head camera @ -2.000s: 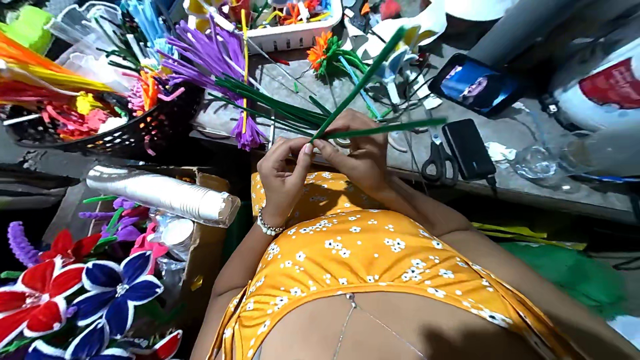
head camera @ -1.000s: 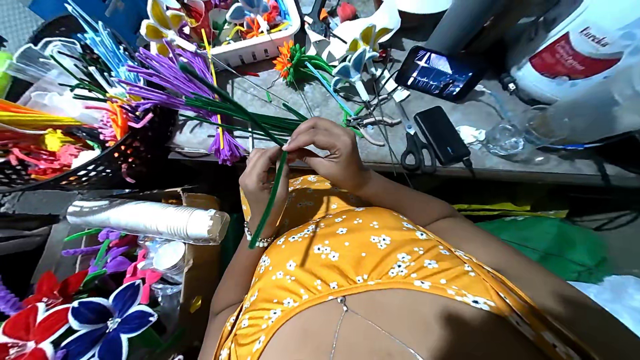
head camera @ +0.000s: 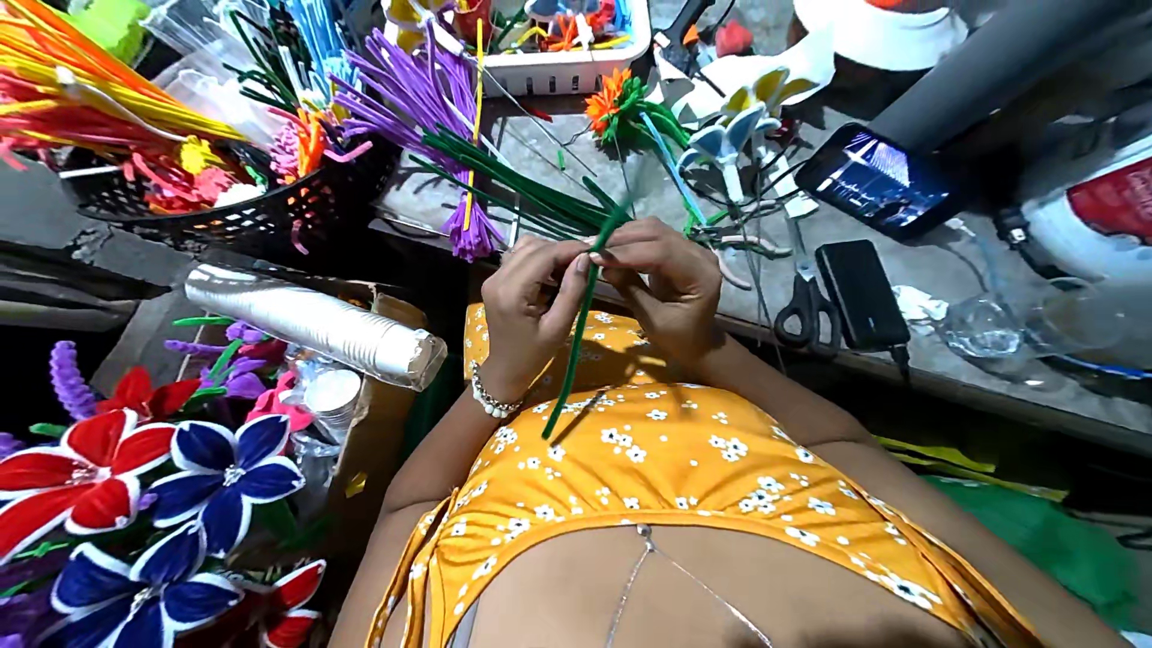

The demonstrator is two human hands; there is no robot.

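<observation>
My left hand (head camera: 535, 301) and my right hand (head camera: 661, 283) meet above my lap at the table's front edge. Thumbs and fingertips of both pinch a green pipe cleaner (head camera: 573, 360), whose lower end hangs over the yellow floral top; its upper part is blurred above the right fingers. Directly behind the hands, more green pipe cleaners (head camera: 531, 186) lie in a loose bunch, their left ends across a tied bundle of purple pipe cleaners (head camera: 441, 99). An orange and green pipe-cleaner flower (head camera: 612, 103) lies beyond them.
Black scissors (head camera: 808, 315), a black power bank (head camera: 861, 294) and a lit smartphone (head camera: 877, 180) are at right on the table. A black basket (head camera: 225, 202) of pipe cleaners stands at left. Sleeved plastic cups (head camera: 315, 319) and finished pipe-cleaner flowers (head camera: 229, 472) are nearer, lower left.
Two seconds ago green pipe cleaners extended up and right from my hands; now one hangs down between them. The hands have stayed together, and the fingers have shifted along it.
</observation>
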